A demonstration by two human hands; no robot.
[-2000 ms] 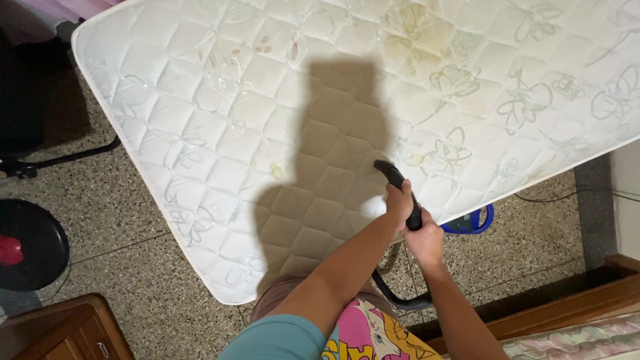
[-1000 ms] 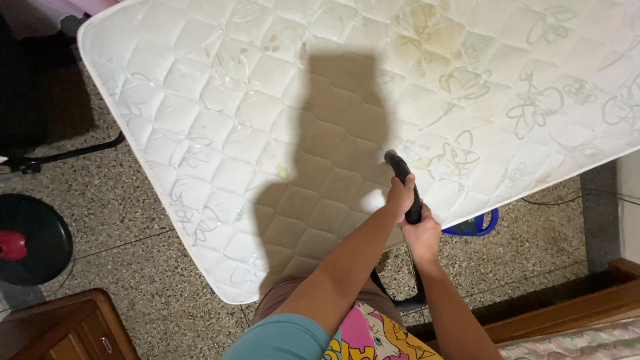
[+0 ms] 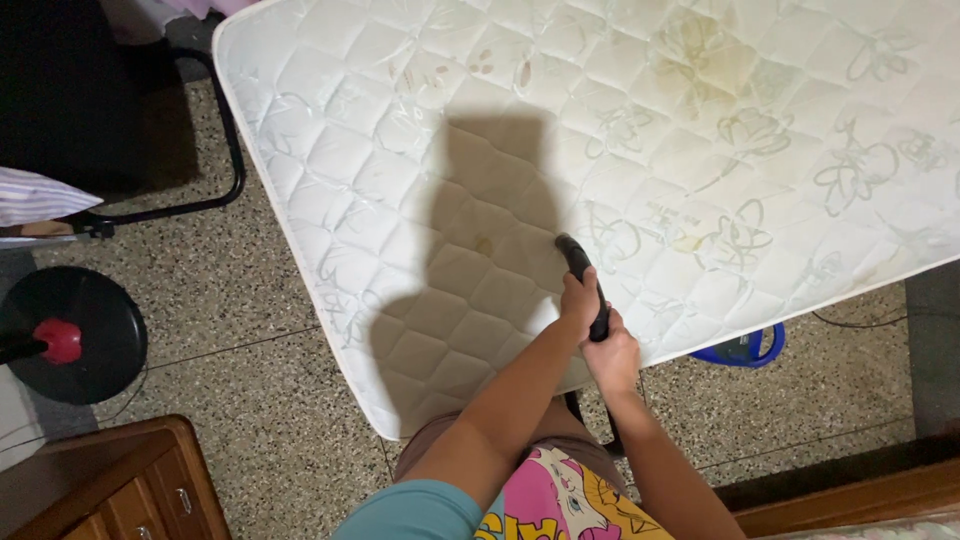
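Both of my hands grip a black curved vacuum cleaner wand handle [image 3: 578, 259], whose open end touches or hovers just over the white quilted mattress [image 3: 360, 217]; which of the two I cannot tell. My left hand [image 3: 581, 300] is wrapped around its middle. Lower down, my right hand [image 3: 613, 352] holds it near its other end. Yellowish and brownish stains mark the mattress, and my shadow falls across it. Part of a black hose or tube [image 3: 615, 431] shows below the mattress edge, between my arms.
A blue object with a loop handle [image 3: 739, 349] sits on the speckled floor, partly under the mattress. To the left are a black round base with a red centre [image 3: 97, 375], a black metal frame [image 3: 236, 150] and a wooden cabinet [image 3: 161, 465]. A wooden bed edge [image 3: 862, 499] lies lower right.
The wand's end has moved left and slightly down over the mattress since one second ago, with both hands still on it. The view has shifted a little.
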